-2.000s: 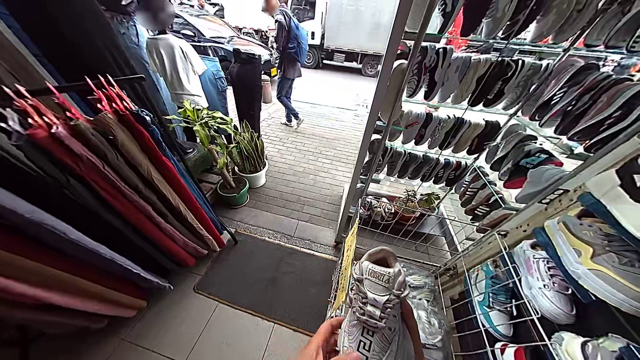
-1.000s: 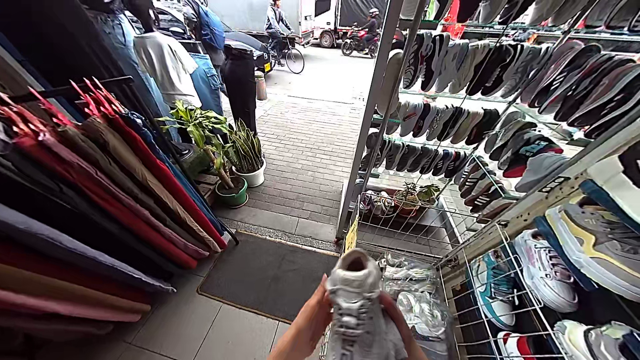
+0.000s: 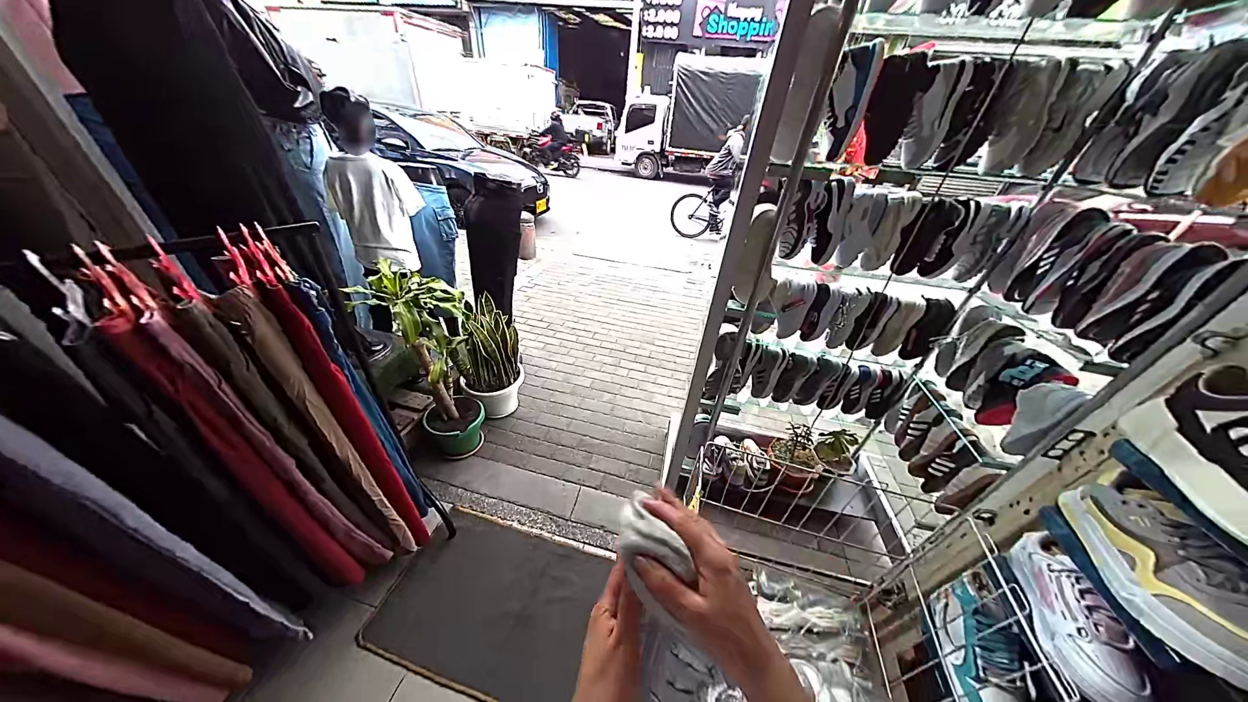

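My right hand is closed around a pale grey-white item, its fingers over the top and right side. The item is blurred and partly covered, so I cannot tell whether it is a shoe or a cloth. Against its lower left side is my left hand, fingers pointing up; its grip is mostly hidden. Behind and below the hands lie items in clear plastic, beside a wire rack.
Hanging trousers fill the left. A dark doormat lies at the threshold, with potted plants beyond. Shelves of shoes and a wire rack of sneakers stand on the right. Outside are a cyclist and vehicles.
The white sneaker plain in both hands earlier is no longer recognisable. My hands have come close together, the right now over the top of the pale item. The cyclist outside has moved right.
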